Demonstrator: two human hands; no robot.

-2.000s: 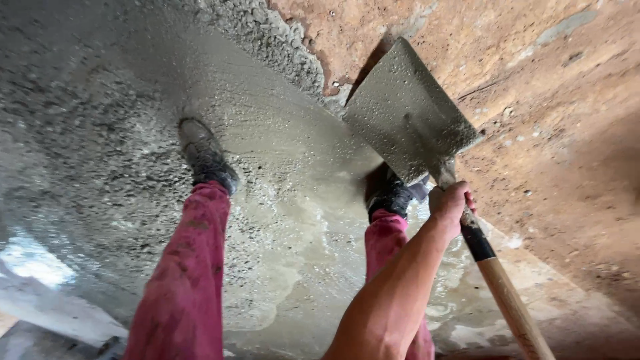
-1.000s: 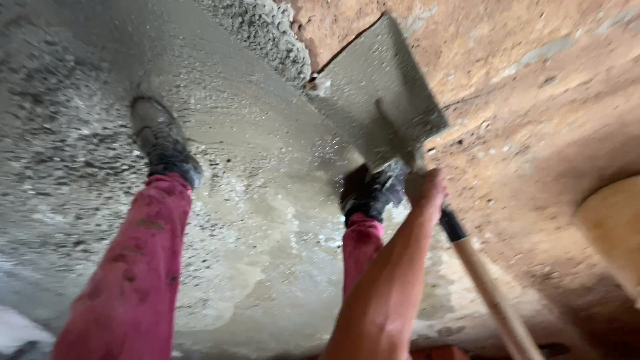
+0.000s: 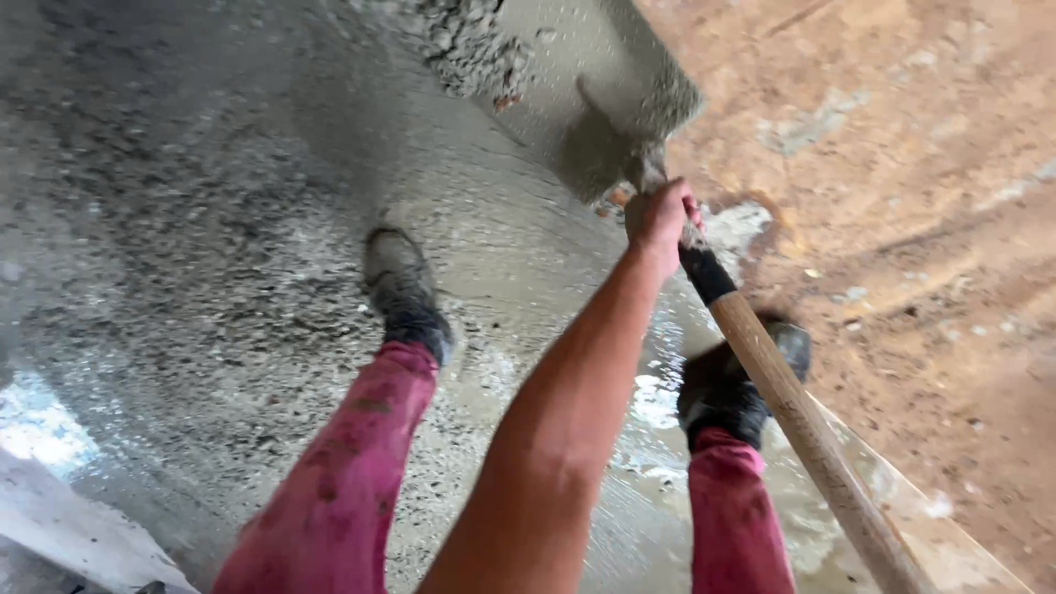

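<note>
My left hand is closed around the metal neck of a shovel, just below its blade. The flat square shovel blade, coated in grey wet cement, lies at the top centre, against a lumpy heap of wet concrete. Its wooden shaft, with a black band near the socket, slants down to the right and out of the frame. My right hand is out of view. Smooth wet concrete lies beneath and left of the blade.
My two cement-smeared boots stand apart, the left one on wet concrete, the right one near its edge. Reddish-brown ground spreads along the right. A pale sheet-like object is at the lower left. Rougher, pebbly concrete covers the left.
The shovel blade has moved forward, away from my right boot, with my left hand still on its neck and the arm reaching farther. The pale yellow object at the right edge is out of view.
</note>
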